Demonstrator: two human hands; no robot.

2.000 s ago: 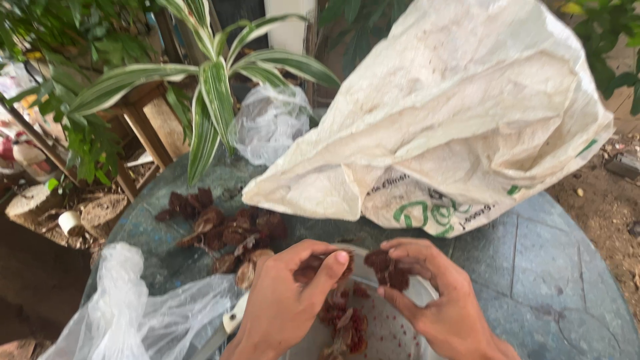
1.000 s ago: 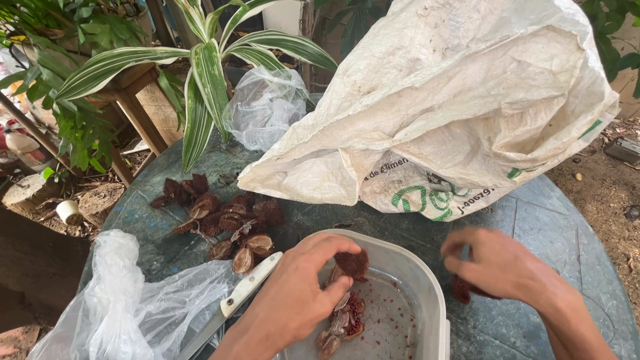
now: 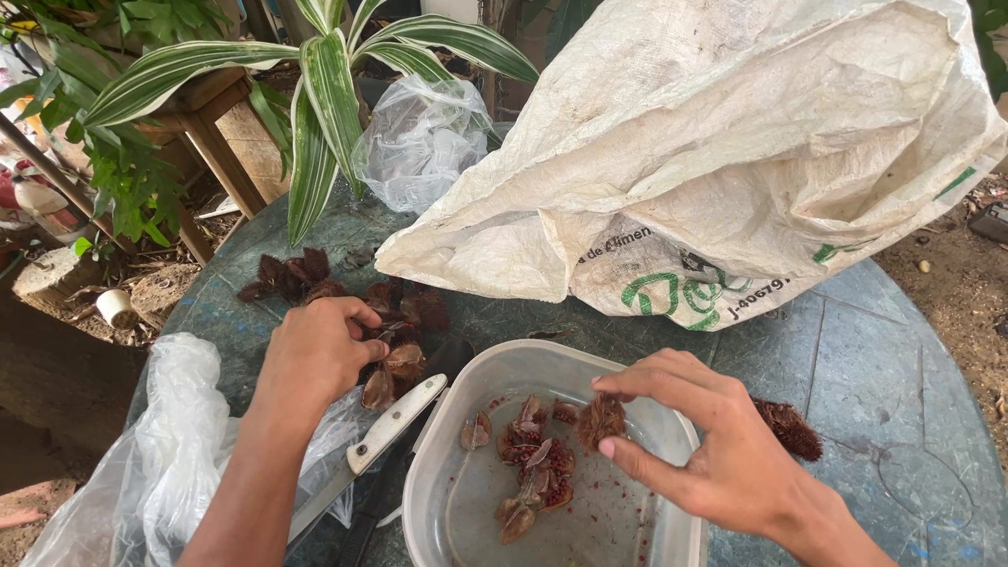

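Over the clear plastic container, my right hand pinches a bristly brown annatto pod between thumb and fingers. Opened pods with red seeds lie inside the container. My left hand is at the pile of dried brown pods left of it, fingertips touching them; whether it grips one is unclear. Another bristly pod rests on the table behind my right wrist. A white-handled knife lies between my left forearm and the container, beside a black-handled utensil.
A large white woven sack covers the back of the round green table. Crumpled clear plastic bags lie at the front left and back. A striped-leaf plant overhangs the back edge.
My left hand has gone from the container to the pod pile. My right hand has moved from the table on the right to above the container, now with a pod in its fingers.
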